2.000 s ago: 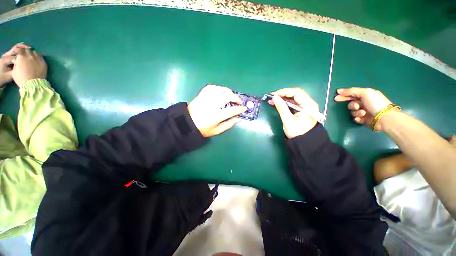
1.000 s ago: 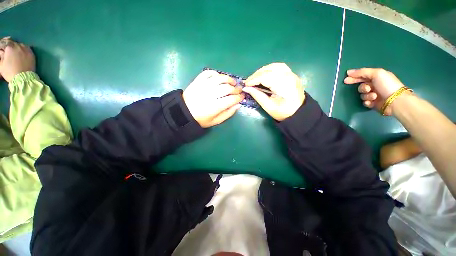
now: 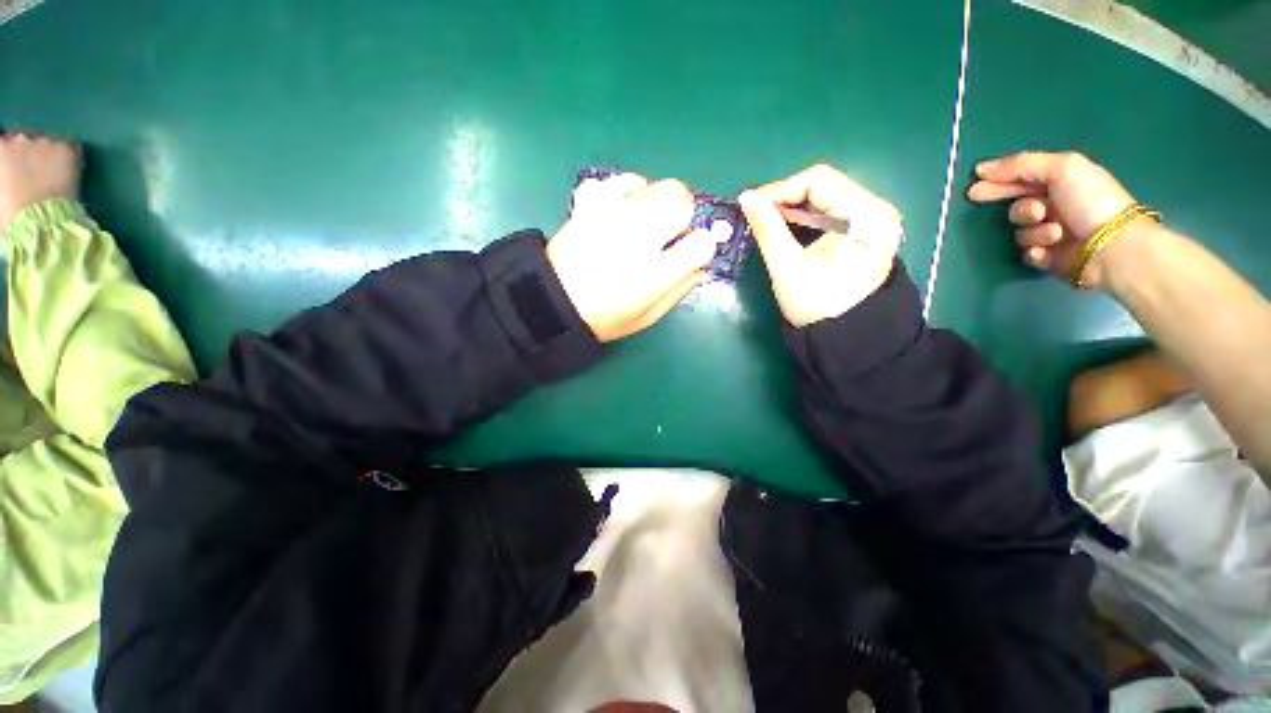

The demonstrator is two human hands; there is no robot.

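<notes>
My left hand (image 3: 627,258) holds an open phone body (image 3: 729,255), a dark blue-black rectangle, just above or on the green tabletop. My fingers cover its middle; one end shows at the upper left and the other at the right. A pale round component (image 3: 721,230) shows near the right end. My right hand (image 3: 827,244) is at the phone's right edge, thumb and forefinger tips together beside its upper right corner. A dark patch shows between its fingers; whether it is a tool or shadow is unclear.
Glossy green tabletop (image 3: 321,112) with a thin white dividing line (image 3: 952,160) right of my right hand. A coworker's bare arm with a yellow bracelet (image 3: 1115,240) is at the right. A coworker's light green sleeve (image 3: 91,293) is at the left. A worn pale edge strip (image 3: 1185,56) curves at upper right.
The slim tool seen in my right hand two seconds ago no longer shows clearly. My right hand came in over the phone, then moved back right to its edge. The view has shifted slightly.
</notes>
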